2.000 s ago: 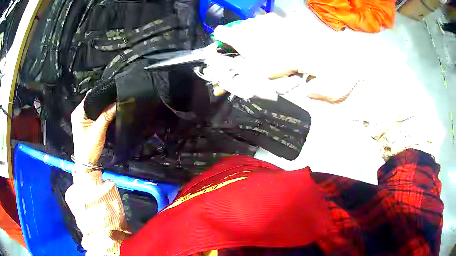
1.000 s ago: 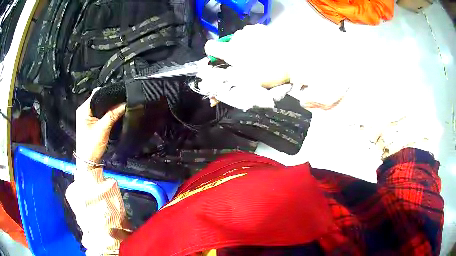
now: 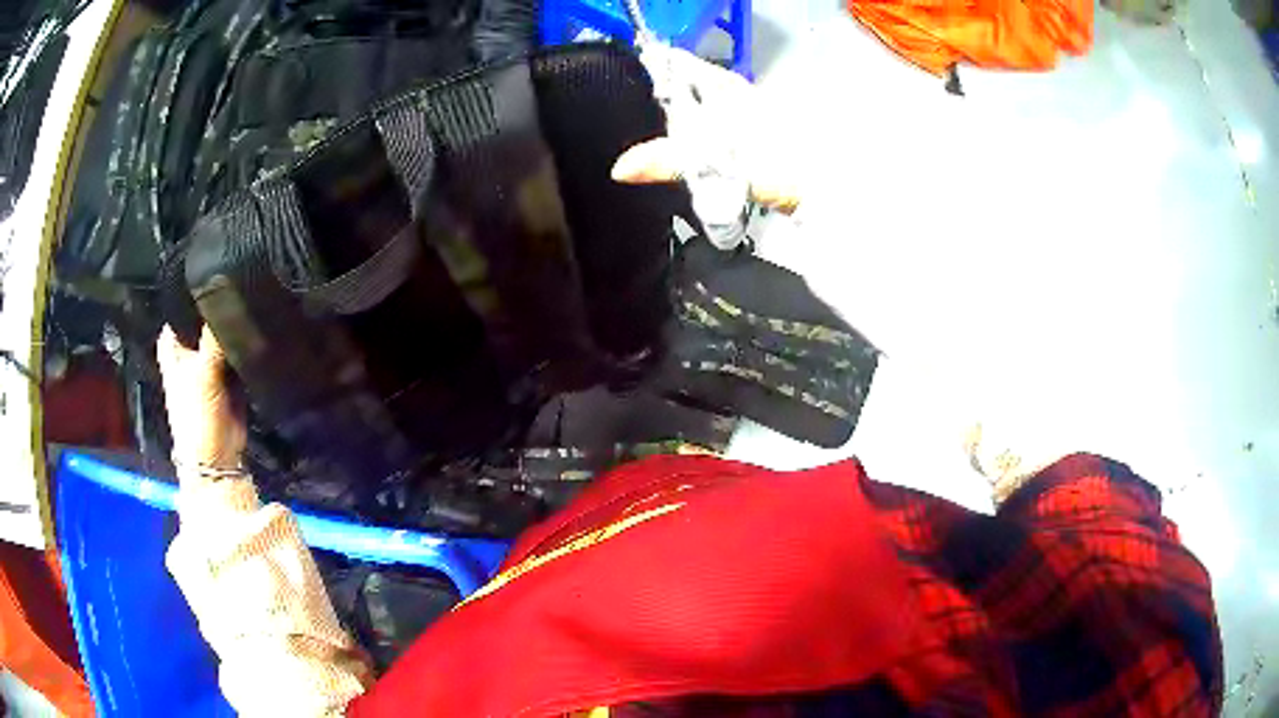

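Observation:
A black backpack with dark camouflage panels (image 3: 491, 239) is spread between my hands, its webbing grab handle (image 3: 372, 278) hanging in a loop on the near face. My left hand (image 3: 204, 393) grips its left lower side; the fingers are partly hidden behind the bag. My right hand (image 3: 708, 147) is at its upper right edge, on the black mesh side, washed out by glare, with the thumb over the edge. A pale wrap and a metal loop of the scissors (image 3: 724, 218) show at this hand; the blades are not clearly visible.
More dark camouflage backpacks (image 3: 267, 84) lie behind and a strap piece (image 3: 786, 351) lies at right. A blue bin (image 3: 119, 561) is at lower left, a blue stool (image 3: 722, 25) at the top, an orange cloth bundle (image 3: 982, 31) upper right. A wood-edged table rim (image 3: 63, 211) runs along the left.
The bag has been raised and opened out, so its handle and top face me. My right hand has moved from the seam to the bag's right edge; the scissor blades no longer show over the bag.

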